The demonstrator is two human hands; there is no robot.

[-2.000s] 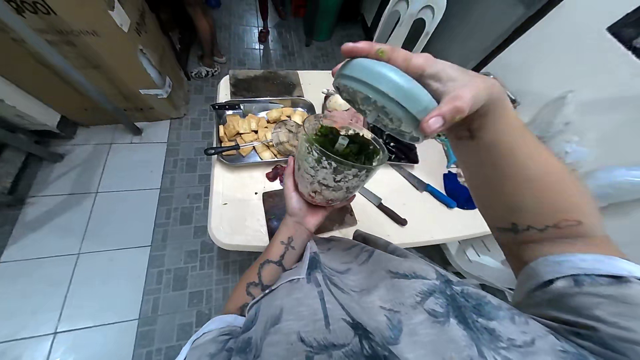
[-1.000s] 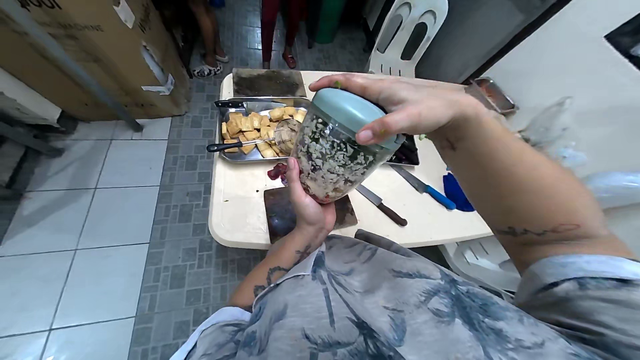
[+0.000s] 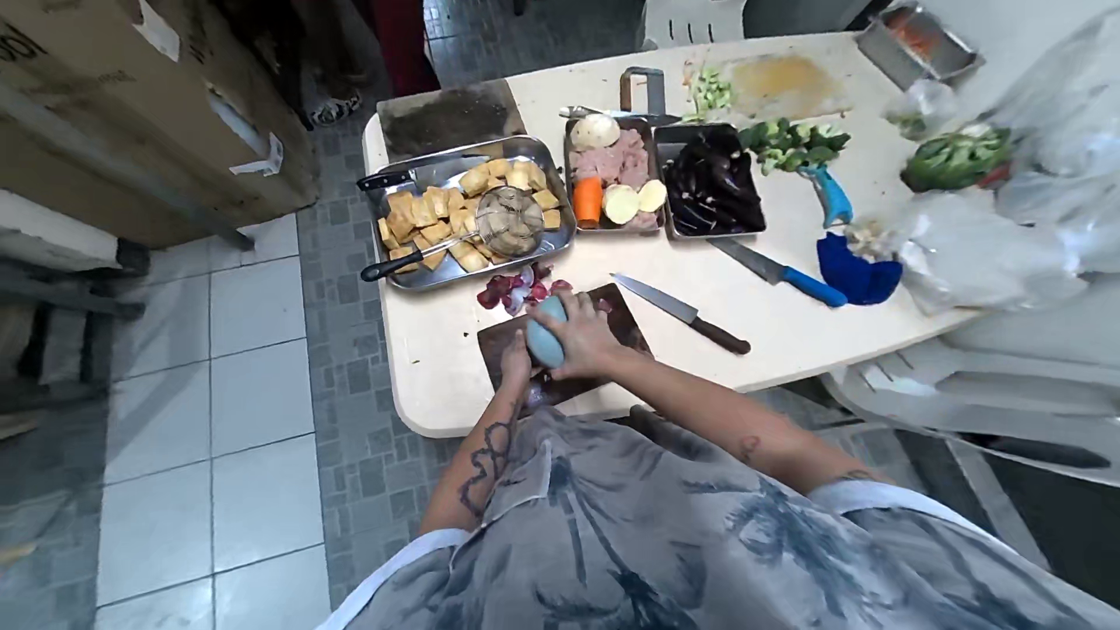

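Note:
The chopper jar's pale blue lid (image 3: 546,332) is between my hands, low over a dark cutting board (image 3: 626,324); the jar's body is mostly hidden. My right hand (image 3: 582,337) grips the lid from above and the right. At its left side, my left hand (image 3: 516,360) holds the jar, partly out of sight. Peeled red onion pieces (image 3: 516,290) lie just behind the board. A knife with a brown handle (image 3: 682,313) rests to the right of the board. Behind are a steel tray (image 3: 437,280) of fried tofu pieces and a wire skimmer (image 3: 510,221) lying on them.
Farther back stand a tray with ground meat and a carrot (image 3: 588,201), and a tray of eggplants (image 3: 713,184). A blue-handled knife (image 3: 814,285), a blue cloth-like item (image 3: 859,269), leafy greens (image 3: 955,159) and plastic bags (image 3: 989,254) lie at the right. White chairs flank the table.
My hands have lowered the jar from above the table to the cutting board. Its lid, held apart from the jar two seconds ago, was on it one second ago. The view has shifted.

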